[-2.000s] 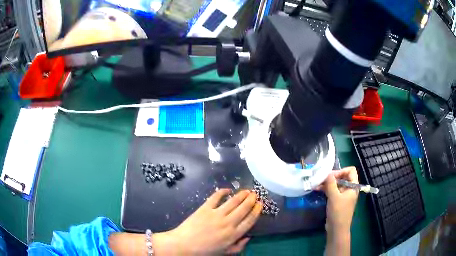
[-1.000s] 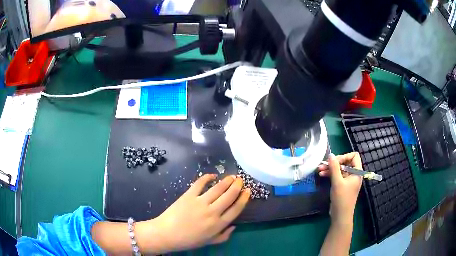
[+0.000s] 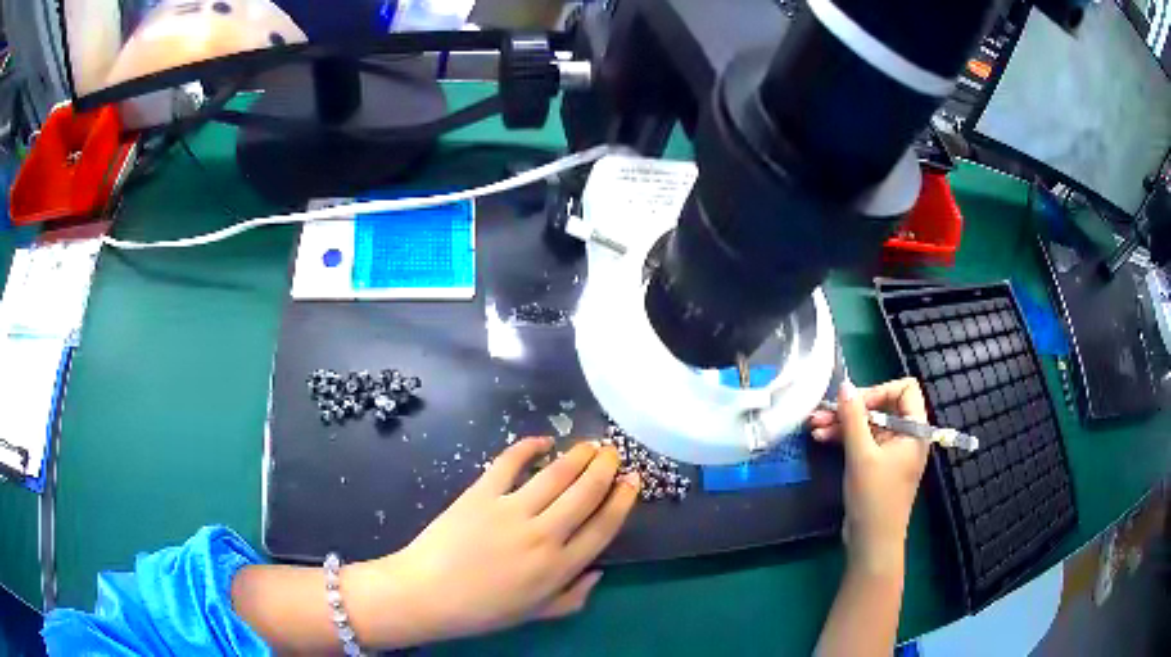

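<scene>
My left hand (image 3: 520,546) lies palm down on the black work mat (image 3: 411,501), fingertips at the left edge of a pile of small metal components (image 3: 655,475). Whether it pinches a part is hidden. My right hand (image 3: 880,449) holds a thin, pen-length tool (image 3: 937,434) beside the white ring light (image 3: 616,385); the tool's working end is hidden by the ring light. A blue gel pad (image 3: 758,465) lies partly under the ring light. A second pile of small parts (image 3: 366,394) lies on the mat at the left.
The black video microscope (image 3: 758,205) stands over the ring light. A white-framed blue box (image 3: 414,250) is at the mat's back left. A black component tray (image 3: 982,424) lies right. Red bins (image 3: 67,163) stand left and behind the microscope. A white cable (image 3: 347,209) crosses the bench.
The whole view has shifted, so the bench sits further up and left than two seconds ago. My left hand stays by the pile, and my right hand still holds the tool.
</scene>
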